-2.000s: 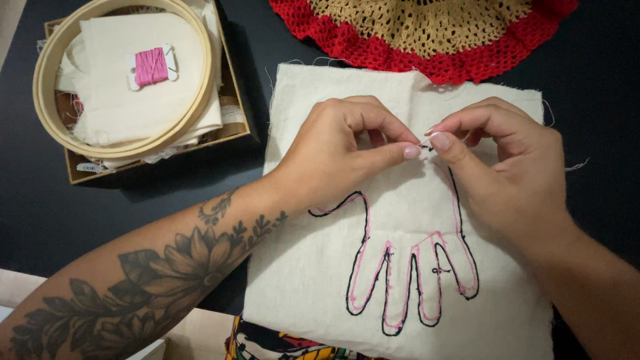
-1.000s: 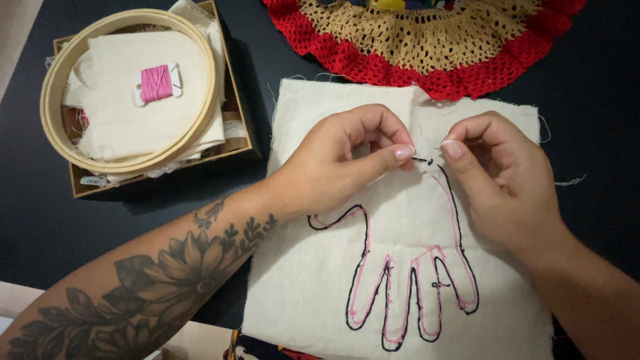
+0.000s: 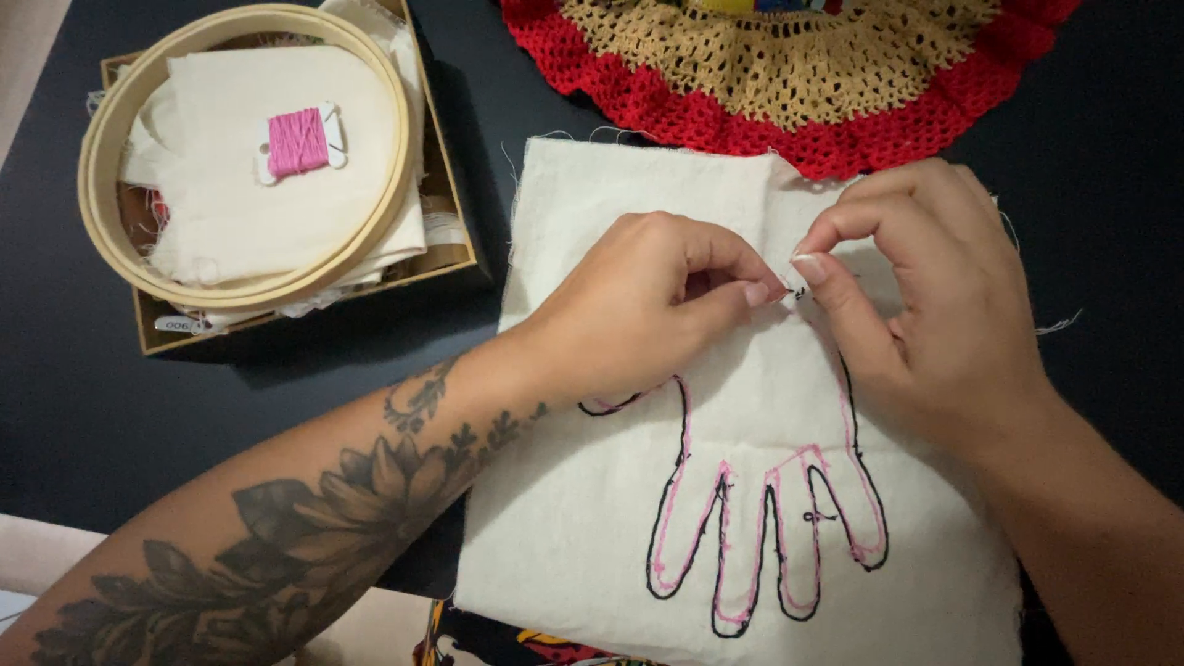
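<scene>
A white cotton cloth [image 3: 592, 518] lies flat, bearing a hand outline [image 3: 668, 499] in black thread with pink lines beside it. My left hand [image 3: 661, 287] rests on the cloth's upper part, thumb and forefinger pinched at the end of a short dark thread [image 3: 797, 293]. Just to the right, my right hand [image 3: 925, 287] holds thumb and forefinger together above the same spot. Whether a needle is between those fingertips is too small to tell. The wrist end of the outline is partly hidden by both hands.
At the upper left, an open box [image 3: 444, 185] holds folded white fabric [image 3: 231, 222], a wooden embroidery hoop [image 3: 92, 185] and a bobbin card of pink floss [image 3: 299, 141]. A red and tan crocheted piece [image 3: 786, 74] lies beyond the cloth on the dark table [image 3: 370, 407]. Patterned fabric [image 3: 527, 647] shows below.
Both hands stay close together at the top of the outline. The dark thread stretched between my fingertips one second ago now shows only as a short bit by the cloth.
</scene>
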